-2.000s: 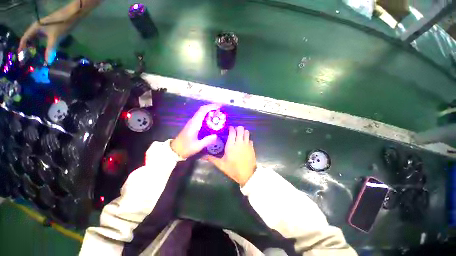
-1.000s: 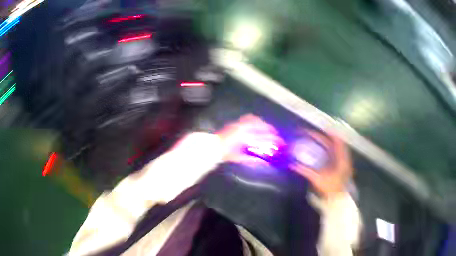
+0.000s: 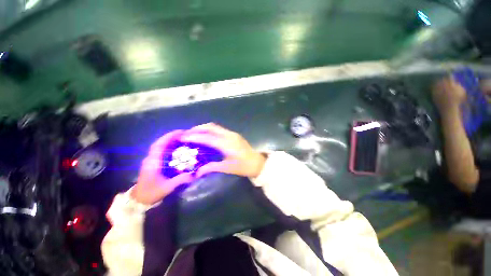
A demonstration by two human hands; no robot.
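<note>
A round LED circuit board (image 3: pixel 184 158) glows bright purple-white between my two hands, above the dark green bench. My left hand (image 3: pixel 156 170) curves around its left side. My right hand (image 3: pixel 229 151) curves around its top and right side, its fingers meeting the left hand's at the top. The glare hides the fingertips and whatever is under the board. A pale end cap with dark holes (image 3: pixel 301 125) lies on the bench to the right.
Pale discs with red lights (image 3: pixel 90 164) sit at left by the dark blister tray (image 3: pixel 32 237). A whitish rail (image 3: pixel 237 85) separates bench and conveyor, where blurred dark cylinders (image 3: pixel 97 55) stand. A pink-edged smartphone (image 3: pixel 366 148) and black rings (image 3: pixel 395 108) lie right. Another person's arm (image 3: pixel 457 140) is far right.
The view has swung left and back right. The glowing board and pale disc, apart in my two hands a second ago, are now together; only the glowing face shows, with both hands around it.
</note>
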